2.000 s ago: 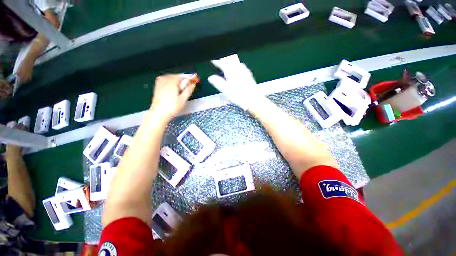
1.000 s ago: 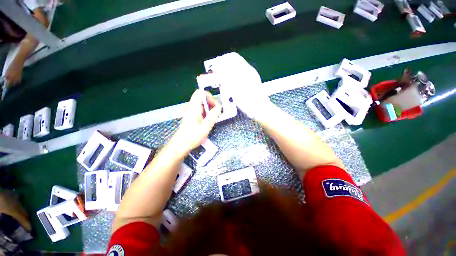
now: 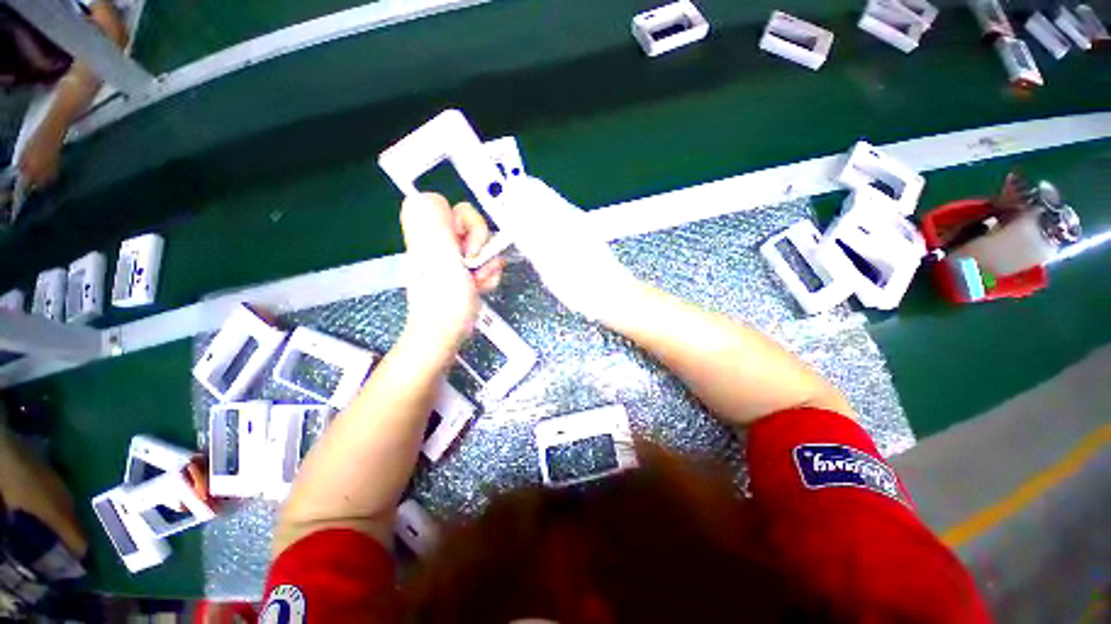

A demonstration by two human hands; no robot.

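Observation:
A white housing (image 3: 435,137) with a large open window is held tilted over the near conveyor rail; green belt shows through its window. My right hand (image 3: 560,250), in a white glove, grips its right side. Another white edge with dark dots shows behind that side; I cannot tell whether it is a second housing. My left hand (image 3: 445,250), bare, is at the lower edge with fingers curled around a small pale part, mostly hidden. Loose white housings lie on the bubble wrap (image 3: 682,366), one nearest me (image 3: 586,446).
Housings lie on the green belt (image 3: 305,159) at left and far right. A housing pile (image 3: 865,250) is beside a red tray (image 3: 993,288) with a metallic-topped bottle (image 3: 1050,215). More housings (image 3: 171,502) are stacked lower left. Another person's arm (image 3: 55,128) is at upper left.
My hands came together, and a housing is now raised and tilted between them, its window showing. Belt housings have shifted left. An extra housing lies on the left of the wrap.

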